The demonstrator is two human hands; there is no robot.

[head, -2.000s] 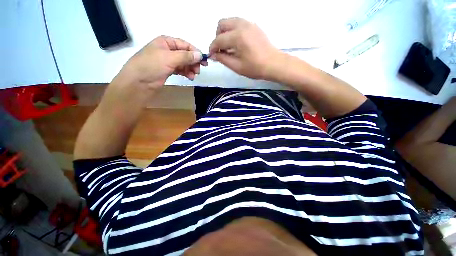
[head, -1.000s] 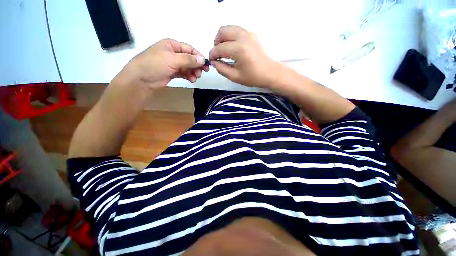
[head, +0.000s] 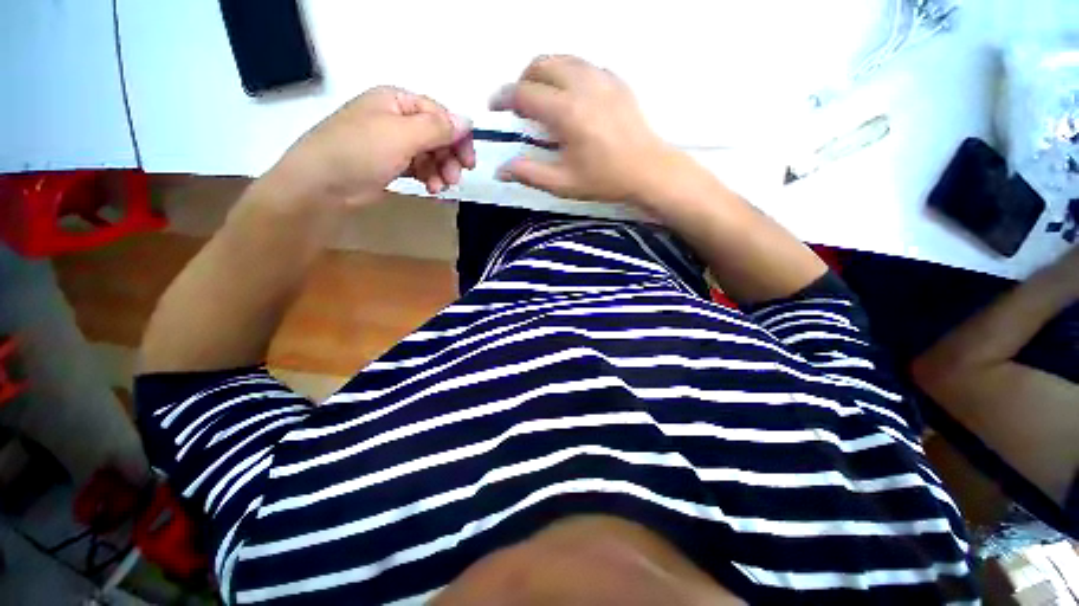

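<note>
A thin dark strand, which looks like the harness wires (head: 509, 137), spans the gap between my two hands above the white tabletop. My left hand (head: 396, 140) pinches its left end between thumb and fingertips. Any connector housing there is hidden by the fingers. My right hand (head: 580, 128) has its thumb and index finger apart. The strand's right end runs in towards its palm, and I cannot tell whether the other fingers hold it. A faint pale cable (head: 710, 148) lies to the right of my right hand.
A smartphone (head: 270, 45) lies at the upper left. A narrow pale tool (head: 838, 148), a black phone or case (head: 986, 197) and a clear plastic bag (head: 1041, 101) lie right. White cables (head: 887, 42) are at the upper right. Another person's arm (head: 1006, 355) is at the right edge.
My right thumb and index finger have opened and moved off the fingertip pinch near my left hand. More of the dark strand now shows between the hands. The view has shifted slightly.
</note>
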